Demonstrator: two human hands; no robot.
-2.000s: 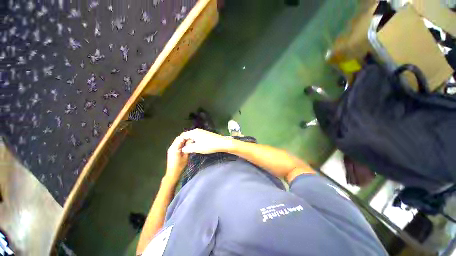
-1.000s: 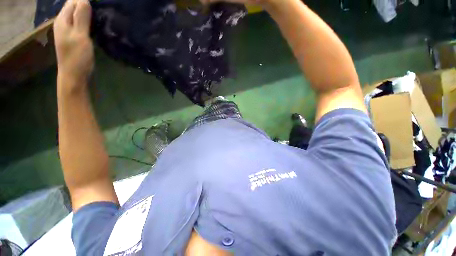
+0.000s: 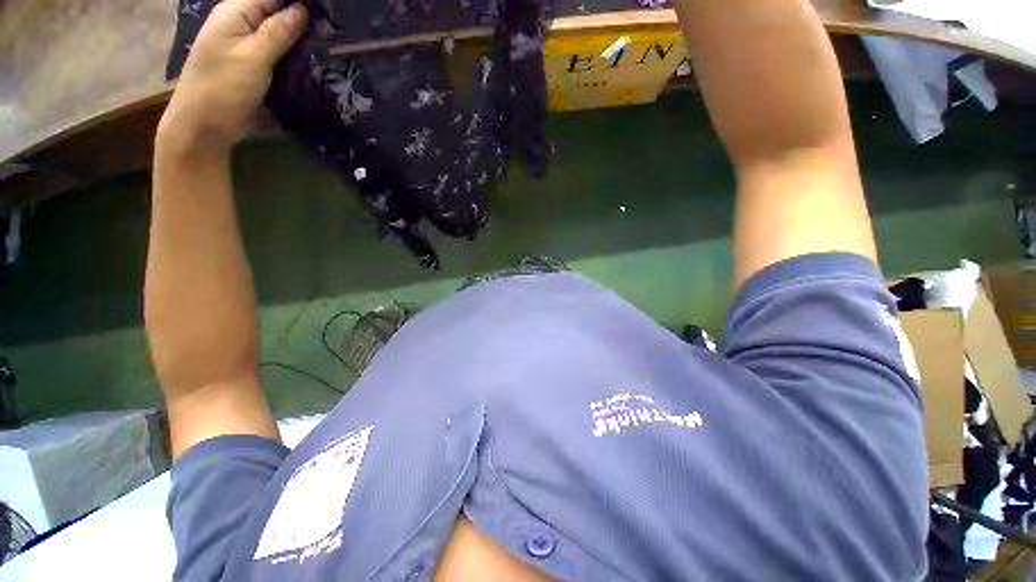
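Note:
Dark patterned fabric point(image 3: 415, 114) with small pinkish-grey motifs hangs over the near edge of the brown table point(image 3: 91, 119), its lower end in ragged points above the floor. A tiny white spot point(image 3: 361, 174) shows on it. My left hand point(image 3: 241, 57) is at the upper left, at the table edge, with thumb and fingers closed on the fabric's border. My right forearm reaches up past the top edge of the picture, so my right hand is cut off. The upper part of the fabric is out of the picture.
A yellow panel with black letters point(image 3: 613, 68) is under the table edge. Pale grey cloth point(image 3: 915, 85) hangs at the upper right. Open cardboard boxes point(image 3: 934, 387) with black-and-white cloth stand at the right. A grey block-like object point(image 3: 91, 460) and cables are at the lower left, on the green floor side.
My left hand has moved right and slightly down, still holding fabric. My right hand has left the top of the picture. The hanging fabric has shifted, and more of the table edge shows.

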